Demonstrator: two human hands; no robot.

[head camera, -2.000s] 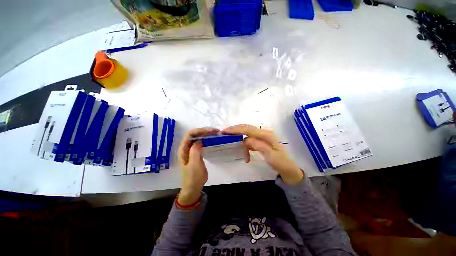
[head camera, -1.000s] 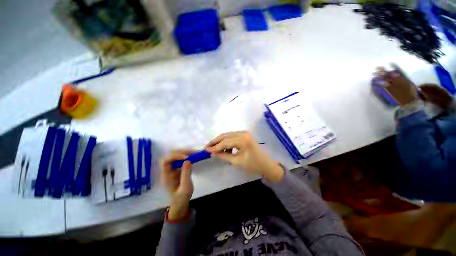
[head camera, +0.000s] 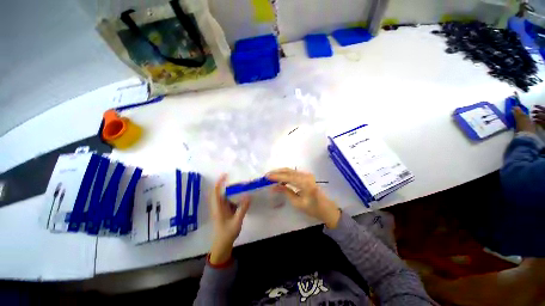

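Note:
A cable box [head camera: 254, 186] is held between my hands above the table's front part, its narrow blue edge facing up. My left hand [head camera: 228, 215] is around its left end, with thumb and fingers spread on either side. My right hand [head camera: 302, 192] grips its right end with the fingertips. The box's lower part is blurred and washed out. Finished boxes stand at the left in a leaning row [head camera: 98, 194] and a second group [head camera: 164, 209]. A pile of boxes [head camera: 373, 161] lies text side up at the right.
A clear plastic heap [head camera: 239, 125] lies mid-table. An orange-yellow cup or tape roll [head camera: 121, 130] is left. A tote bag [head camera: 170, 51], blue bin [head camera: 256, 58] and flat blue pieces [head camera: 318, 45] are behind. A coworker's sleeve [head camera: 523, 167], blue tray [head camera: 481, 119] and black cables [head camera: 490, 52] are right.
The view has shifted and turned. The box is turned edge up and slanted, and my left fingers have spread. The coworker's hands have moved right, off the blue tray.

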